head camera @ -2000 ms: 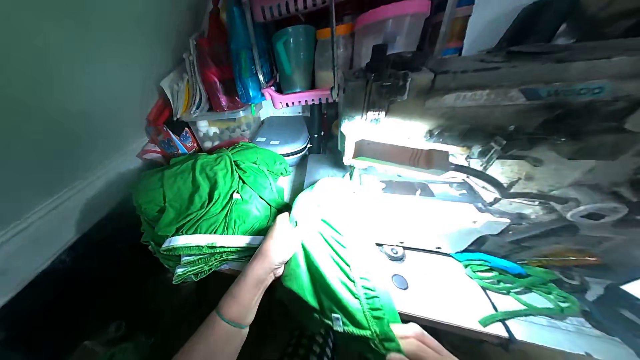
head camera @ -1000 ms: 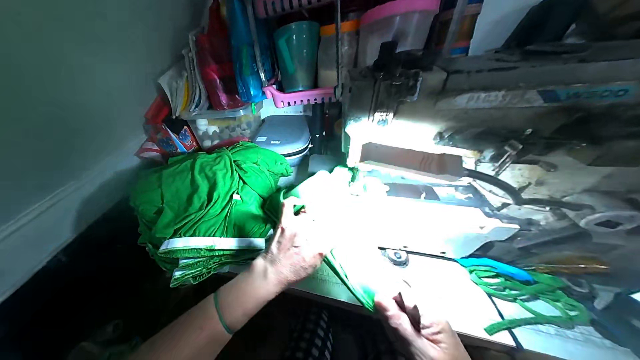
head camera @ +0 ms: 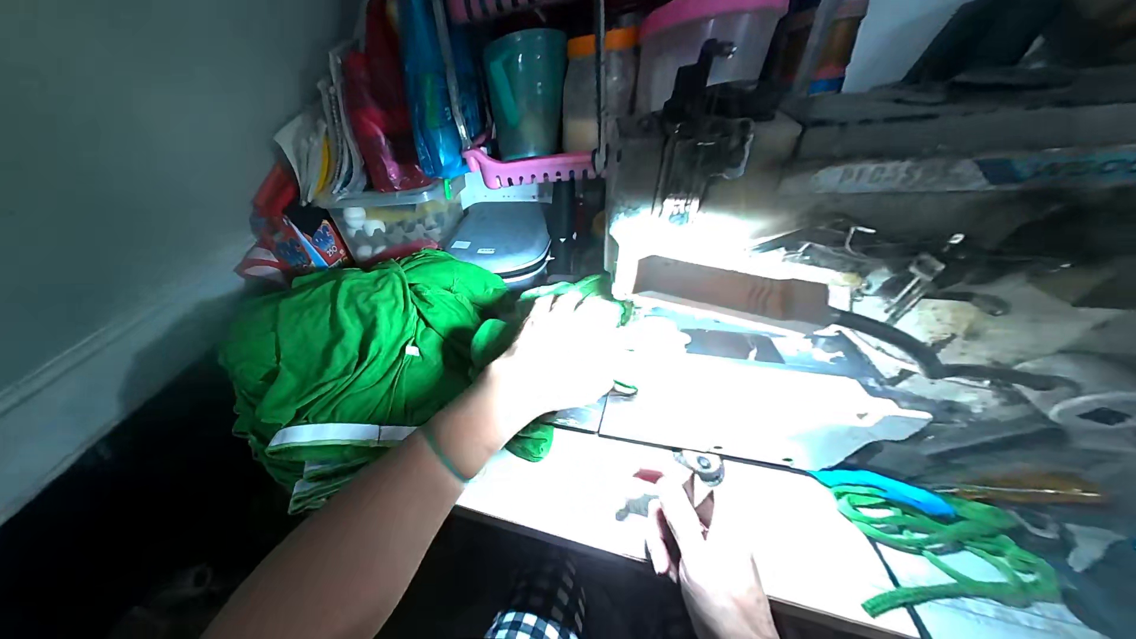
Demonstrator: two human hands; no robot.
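Bright lamp glare washes out the centre of the head view. My left hand (head camera: 568, 355), with a thin green band at the wrist, lies on green fabric (head camera: 532, 439) left of the sewing machine's needle area; its grip is lost in the glare. Beside that forearm rises a large heap of green garments (head camera: 346, 346) with a white band along its lower edge. My right hand (head camera: 701, 541) is over the front of the white table, next to a small round metal part (head camera: 703, 466); fingers are bent, and whether they hold anything is unclear.
The industrial sewing machine (head camera: 896, 133) fills the right side. Green fabric strips (head camera: 967, 550) and a blue item (head camera: 887, 490) lie at the right. Behind stand a pink basket (head camera: 532, 170), a teal mug (head camera: 527, 93), a grey case (head camera: 501, 235) and a clear plastic box (head camera: 395, 226).
The green cloth that stretched between my hands is now bunched at my left hand, near the heap. My right hand is off the cloth.
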